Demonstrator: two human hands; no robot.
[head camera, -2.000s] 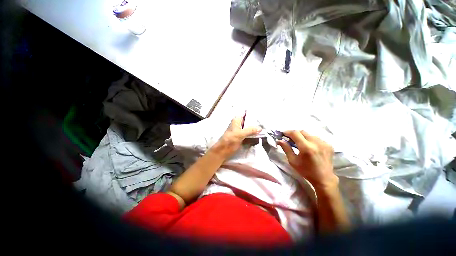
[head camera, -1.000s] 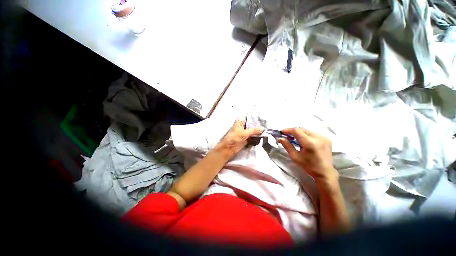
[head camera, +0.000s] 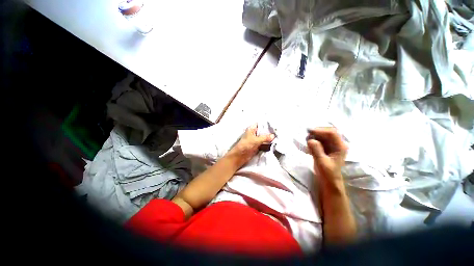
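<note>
A pale garment (head camera: 260, 174) lies over my lap and up onto the table's edge. My left hand (head camera: 251, 143) grips its cloth between thumb and fingers. My right hand (head camera: 328, 150) is raised a little to the right, off the held spot, with fingers curled and slightly blurred. The small dark tip of the thread snips (head camera: 311, 133) shows at its fingertips; the rest is hidden in the hand.
The white table (head camera: 182, 57) carries a small jar (head camera: 136, 15) at the far left. A garment heap (head camera: 364, 31) covers the far and right side. Pale pieces (head camera: 135, 171) are piled low at left, with a green crate (head camera: 78, 132) beside them.
My right hand with the snips has moved right, away from my left hand and the held cloth. My left hand keeps its grip in nearly the same place.
</note>
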